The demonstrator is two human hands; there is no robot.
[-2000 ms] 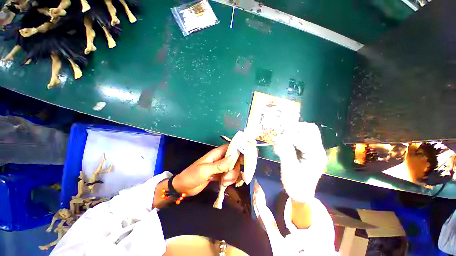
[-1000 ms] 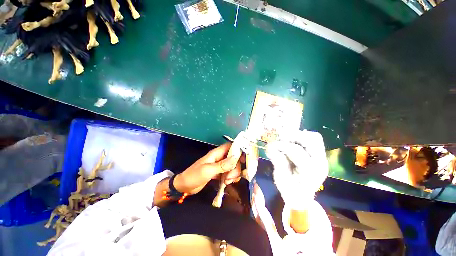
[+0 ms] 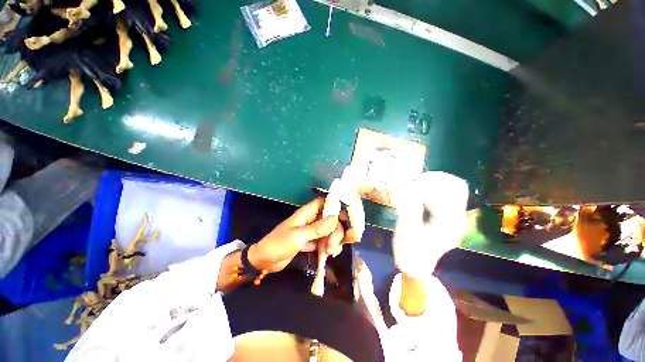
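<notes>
My bare left hand (image 3: 300,237), with a dark band and orange beads at the wrist, grips a tan figure body (image 3: 320,272); one thin leg hangs below the fingers and the upper part is washed out by bright light. My right hand (image 3: 431,219), in a white glove, is beside the right side of the glue card (image 3: 387,159). Its fingers are overexposed, and I cannot tell whether it holds an applicator. The square card, with a whitish patch, lies at the front edge of the green bench.
Black figures with tan legs (image 3: 74,92) lie at upper left. A small clear bag (image 3: 277,21) lies at the back. The blue bin (image 3: 102,205) holds tan bodies. A dark heating box (image 3: 573,134) glows at right. A carton (image 3: 541,316) sits below.
My gloved right hand has moved right and slightly up, away from the body in my left hand. The left hand keeps its grip on the body. The grey cloth at far left has shifted.
</notes>
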